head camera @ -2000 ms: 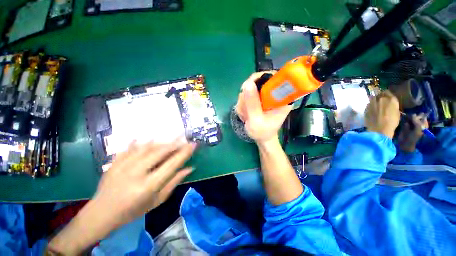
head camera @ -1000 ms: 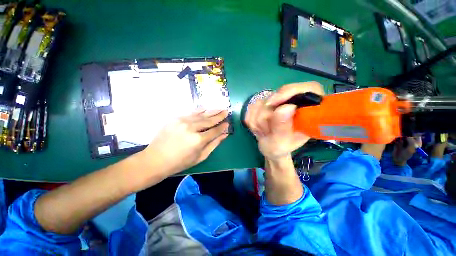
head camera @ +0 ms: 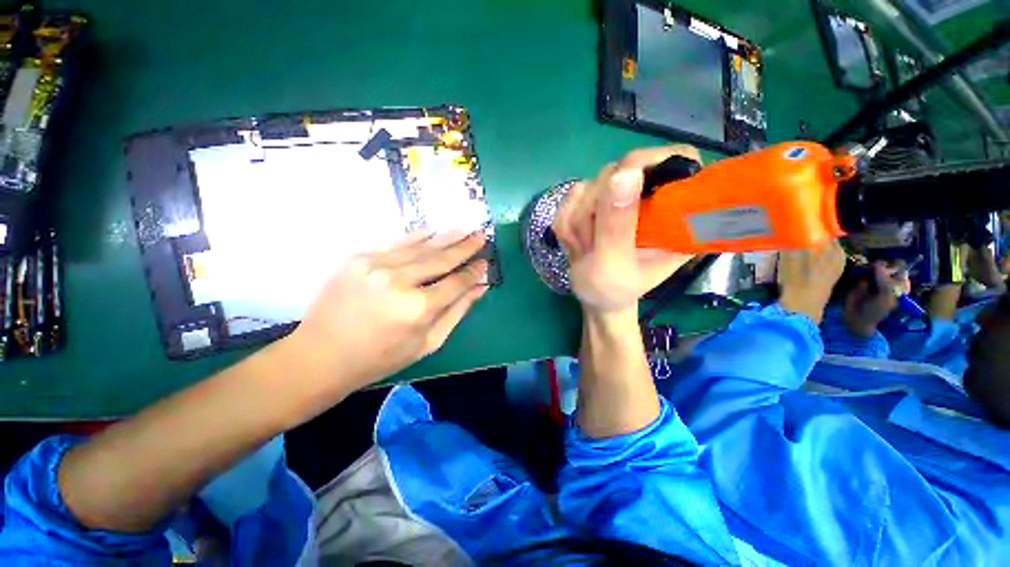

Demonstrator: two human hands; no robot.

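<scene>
An opened tablet assembly [head camera: 166, 238] lies flat on the green bench, its large pale battery [head camera: 277, 210] glaring white. My left hand [head camera: 388, 294] rests with its fingertips on the tablet's right end, over the lower part of the circuit board [head camera: 443, 177]. My right hand [head camera: 615, 227] is closed around the orange electric screwdriver [head camera: 737, 205], held sideways over the round speckled screw dish [head camera: 546, 238]. The black lever lies by my fingers. The screwdriver's tip is hidden by my hand. Whether it touches the screws cannot be told.
Stacked tablet assemblies [head camera: 28, 144] stand at the left edge. Another opened tablet [head camera: 681, 78] lies at the far side, with one more [head camera: 851, 50] beyond it. A binder clip [head camera: 660, 349] is at the bench's front edge. A neighbouring person's blue sleeve [head camera: 753, 366] and hand are close on the right.
The right hand and screwdriver have moved from upright beside the dish to sideways over it. The left hand, blurred before, has settled on the tablet's right end. The whole view has shifted.
</scene>
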